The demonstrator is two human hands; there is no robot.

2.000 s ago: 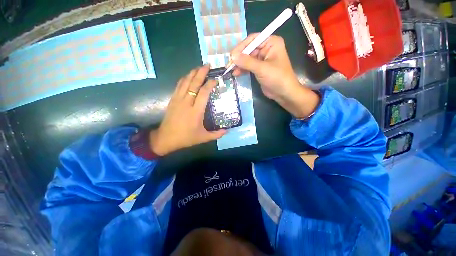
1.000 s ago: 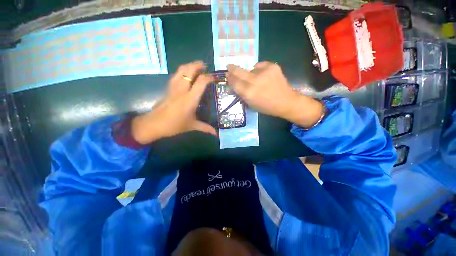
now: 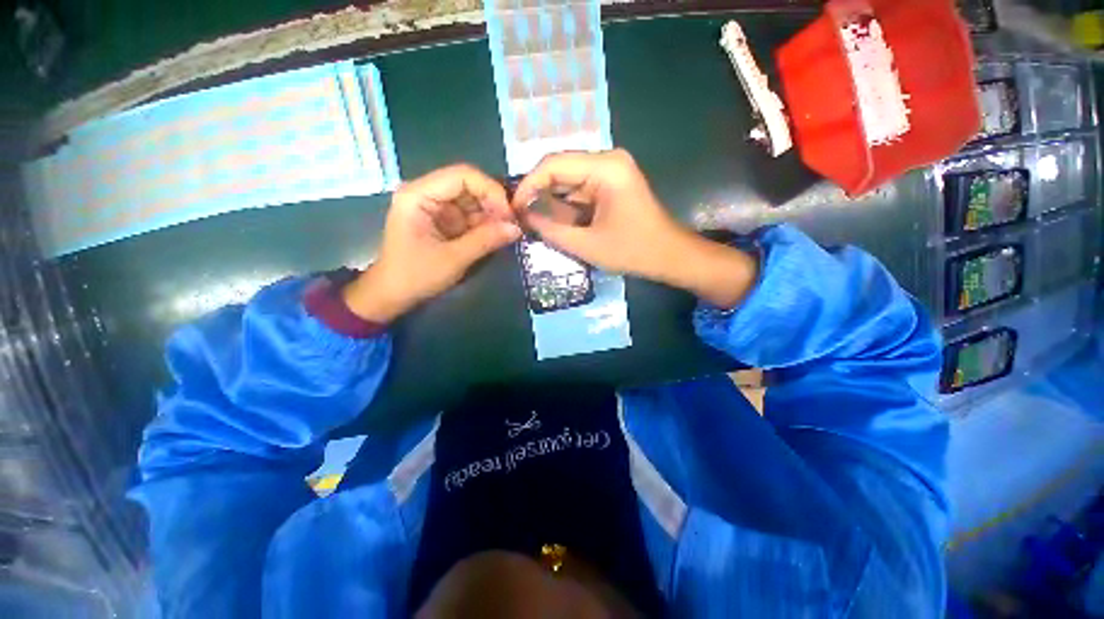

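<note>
A black phone unit (image 3: 558, 281) with a silvery and green inside lies on the long pale blue sticker sheet (image 3: 557, 91) in front of me. My left hand (image 3: 448, 236) and my right hand (image 3: 599, 218) meet above the phone's top end. The thumb and forefinger of each hand are pinched together, and the fingertips nearly touch. Whether something tiny is held between them is too small to tell. The fingers hide the upper part of the phone. The tweezers cannot be made out clearly.
Spare sticker sheets (image 3: 218, 151) lie at the left. A white strip-like item (image 3: 755, 90) lies beside the red parts bin (image 3: 829, 103) at the upper right. A clear blister tray (image 3: 1051, 224) with several phone units stands at the right edge. A worn pale edge strip runs along the back.
The white tweezers seen in my right hand two seconds ago no longer show. My left hand has let go of the phone's side, and both hands' fingertips have come together over its top end.
</note>
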